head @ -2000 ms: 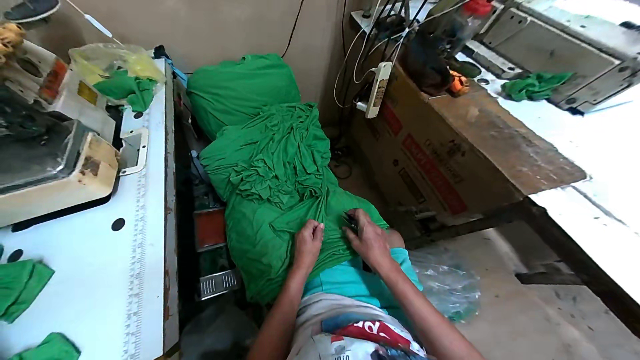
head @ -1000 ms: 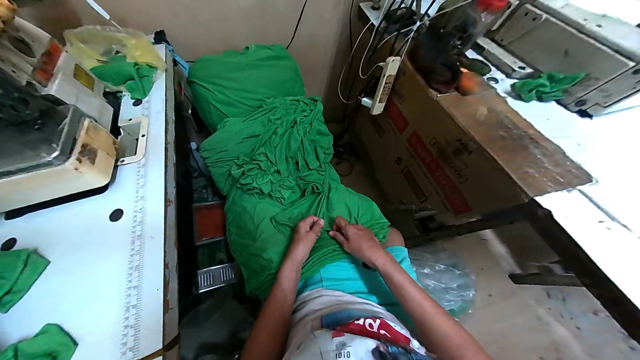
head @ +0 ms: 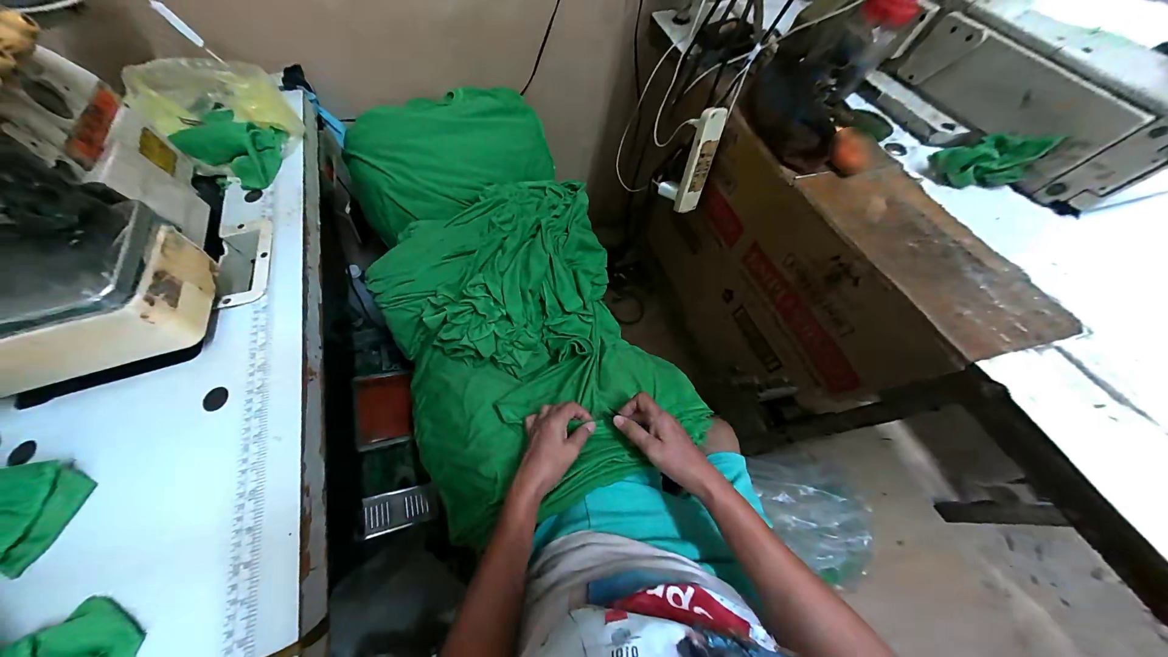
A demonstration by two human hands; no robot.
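Green knit fabric (head: 493,301) lies bunched and gathered across my lap and runs away from me to a rounded green bundle (head: 452,151) by the wall. My left hand (head: 555,443) rests on the near part of it, thumb and forefinger pinched together at the cloth. A short gap to the right, my right hand (head: 662,438) also has thumb and forefinger together, just above the same fabric. Whether either pinch holds a thread or a fold is too small to tell. The small dark tool seen earlier at my right hand is not clearly visible.
At left, a white table (head: 182,484) with a printed ruler carries a sewing machine (head: 100,265), green pieces and a yellowish plastic bag (head: 214,100). A cardboard box (head: 776,283), a power strip (head: 701,160) and another machine (head: 1031,91) stand at right. Clear plastic (head: 812,511) lies beside my leg.
My right hand was raised with a dark object near its fingers two seconds ago; it then came down near my left hand. Now the two hands are slightly farther apart than one second ago.
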